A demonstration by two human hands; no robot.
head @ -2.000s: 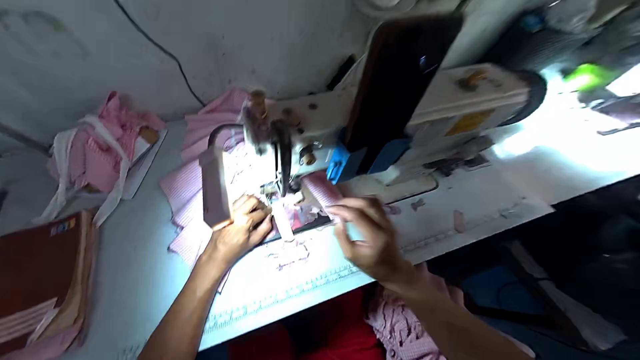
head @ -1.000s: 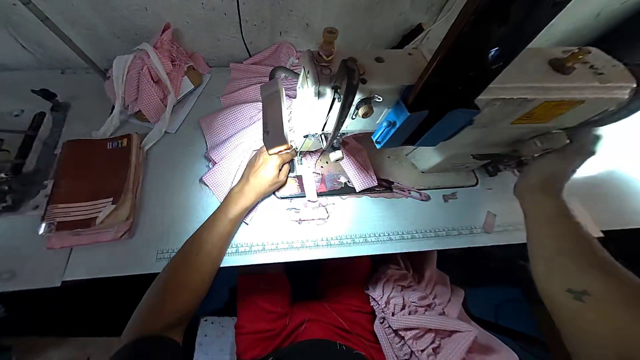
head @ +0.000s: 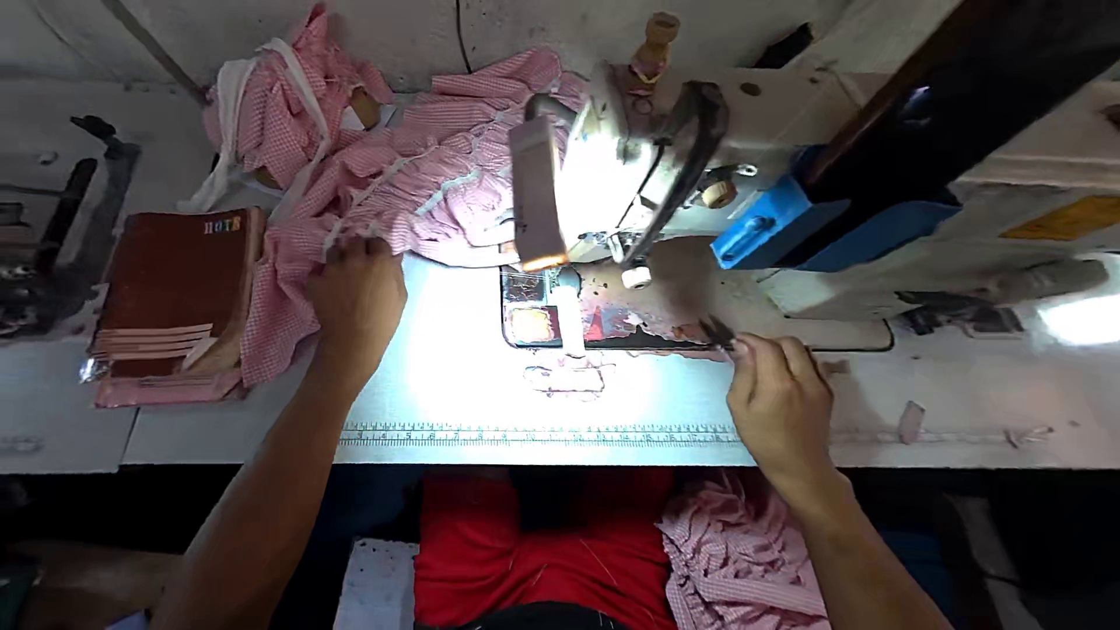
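My left hand (head: 359, 293) grips the edge of a pink checked, gathered fabric (head: 420, 188), left of the sewing machine's needle area. The fabric spreads from beside the notebook back behind the machine head. My right hand (head: 781, 398) holds a small dark tool, probably thread snips (head: 719, 334), above the front edge of the machine bed. Between the hands stands the presser foot area (head: 570, 293) of the sewing machine (head: 814, 114), brightly lit, with no fabric seen under it.
A brown notebook (head: 179, 289) lies at left, with a bundle of pink fabric and white straps (head: 280, 122) behind it. A printed ruler (head: 542, 435) runs along the table front. More pink fabric (head: 744, 560) rests on the lap. A dark phone-like object in a blue holder (head: 770, 223) juts over the machine.
My left hand has moved left with the pink fabric, which was by the needle. My right hand has come back from the machine's right end and now holds the small dark tool.
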